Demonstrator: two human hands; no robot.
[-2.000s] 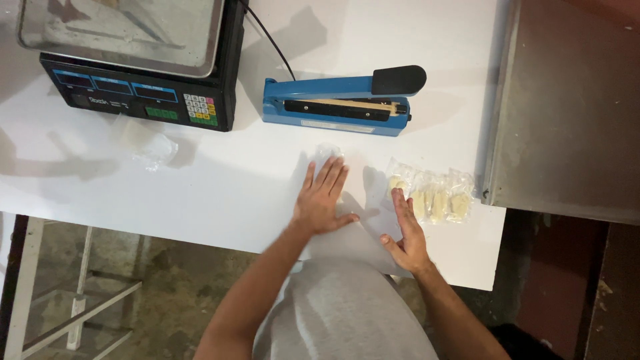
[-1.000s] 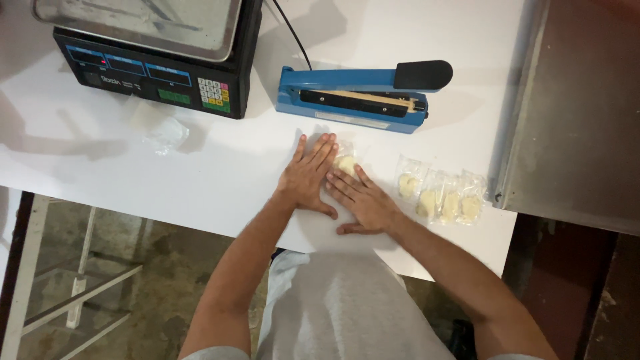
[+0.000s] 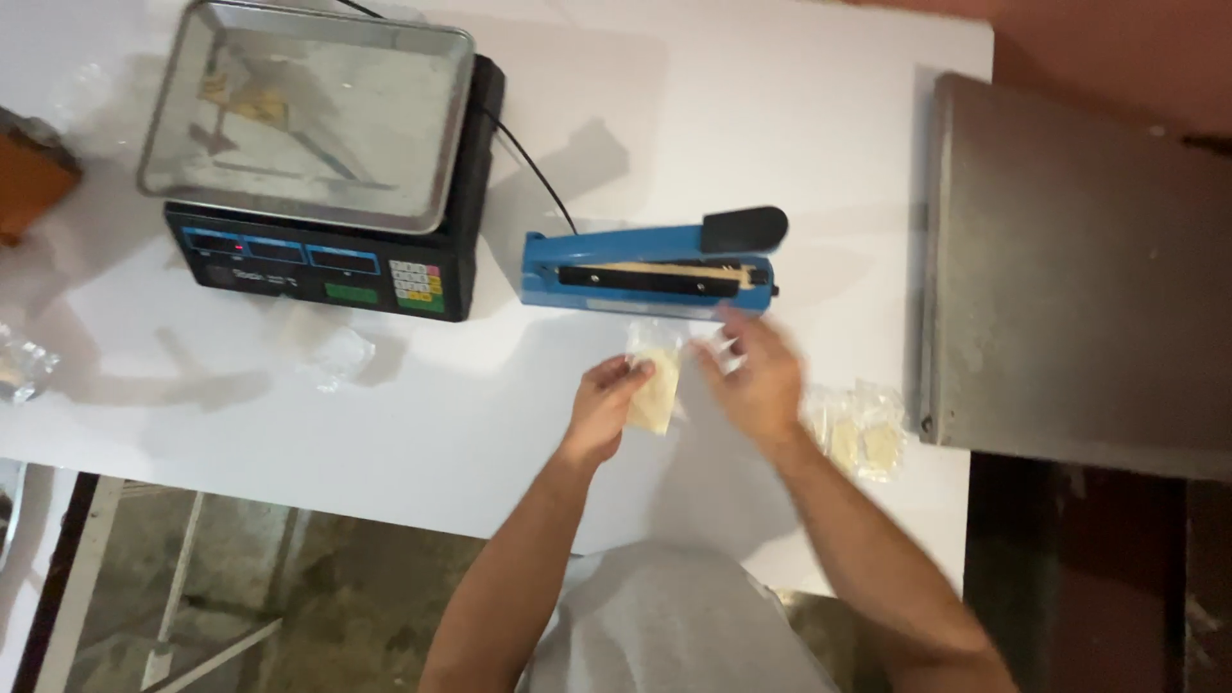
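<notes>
My left hand [image 3: 604,399] holds a small clear plastic bag of pale yellow food [image 3: 654,390] by its side, raised over the white table. My right hand [image 3: 756,375], blurred, is just right of the bag's top, thumb and fingers apart; whether it holds anything is unclear. Directly beyond both hands lies a blue impulse heat sealer [image 3: 635,274] with a black-ended arm [image 3: 746,230]. Several similar filled bags [image 3: 879,438] lie in a row on the table, partly hidden behind my right wrist.
A black digital scale [image 3: 318,274] with a metal pan [image 3: 414,125] stands at the back left. Crumpled clear plastic [image 3: 342,356] lies in front of it. A metal-topped surface [image 3: 1078,279] borders the white table [image 3: 462,472] at right. A black cable runs behind the sealer.
Both hands were flat on the table around a bag one second ago. The left now holds a bag up, and the right has moved away from the left, toward the sealer.
</notes>
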